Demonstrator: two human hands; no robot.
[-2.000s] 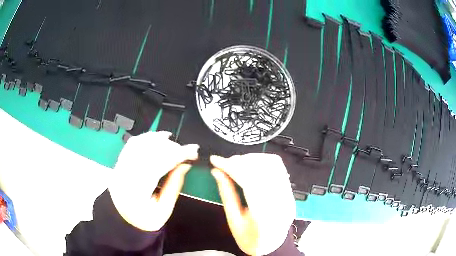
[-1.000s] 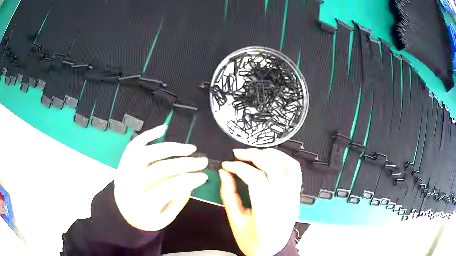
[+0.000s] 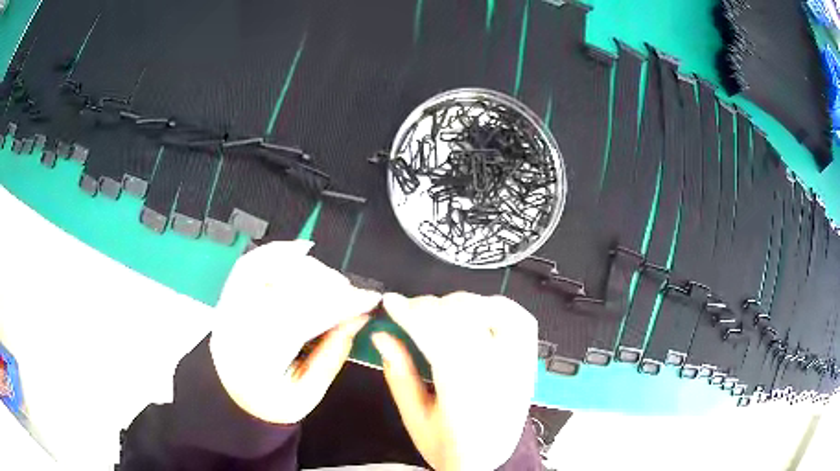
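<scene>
Black flat ribbon cables lie side by side across the green mat, with dark connector blocks in a stepped row along the near edge. Thin black clips lie in a stepped line across them. A round clear dish of tangled black clips stands on the cables. My left hand and my right hand meet at the fingertips just below the dish, at a cable end. Both look overexposed white. Their fingers hide most of that end; whether each grips it cannot be told.
The green mat has a pale table edge in front. A separate black bundle with a fringed edge lies at the far right. Blue and white items show at the far right rim, and a blue item with red at the far left.
My left hand's fingers were spread a second ago and are now drawn together. My right hand has shifted slightly left, and the fingertips now meet. The dish stays among the cables.
</scene>
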